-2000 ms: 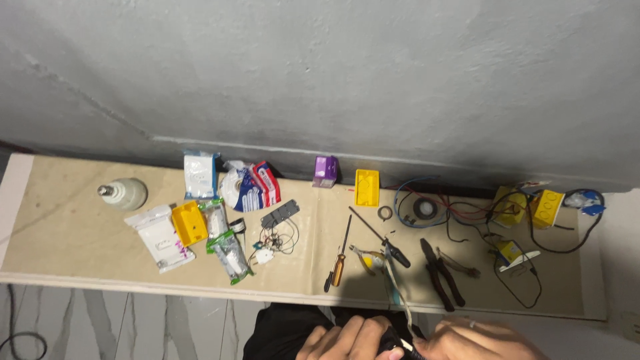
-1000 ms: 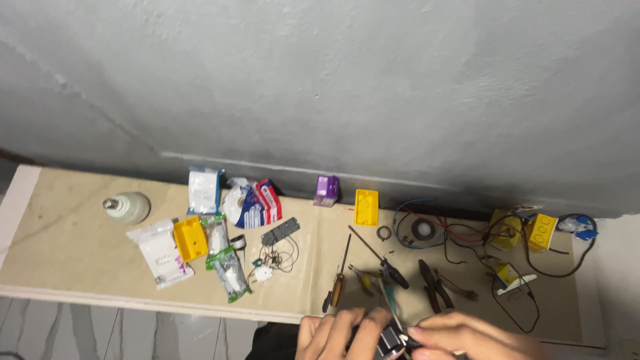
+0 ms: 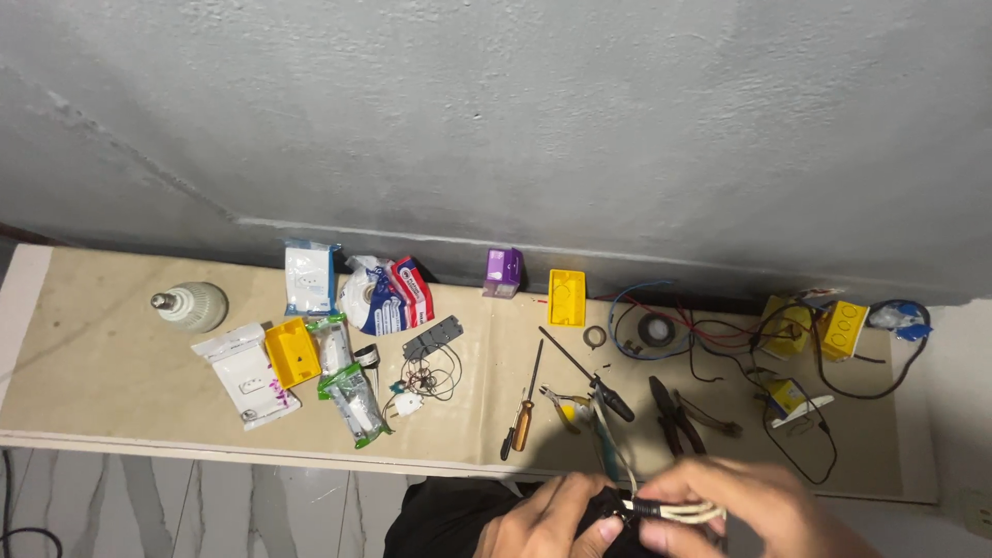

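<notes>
At the bottom of the view, my left hand [image 3: 554,519] grips a small black fitting [image 3: 617,504], its thumb and fingers on either side. My right hand [image 3: 736,504] holds a bundle of whitish cable [image 3: 690,511] with a black ribbed collar, which meets the fitting; which part it is cannot be told. A pale cord runs from there up to the table. Just beyond my hands lie dark pliers [image 3: 673,418], small yellow-handled cutters [image 3: 563,407], a black screwdriver [image 3: 612,397] and an orange-handled screwdriver [image 3: 524,422].
Yellow electrical boxes [image 3: 567,298], a roll of black tape [image 3: 656,330] and tangled wires stand on the right half of the long table [image 3: 116,372]. Leftward are a light bulb [image 3: 194,306], packaged sockets [image 3: 252,380], a purple box [image 3: 503,273] and a grey strip [image 3: 432,336]. A grey wall stands behind.
My right hand has shifted, and the whitish cable with its ribbed collar now shows between my hands. The things on the table have not plainly moved.
</notes>
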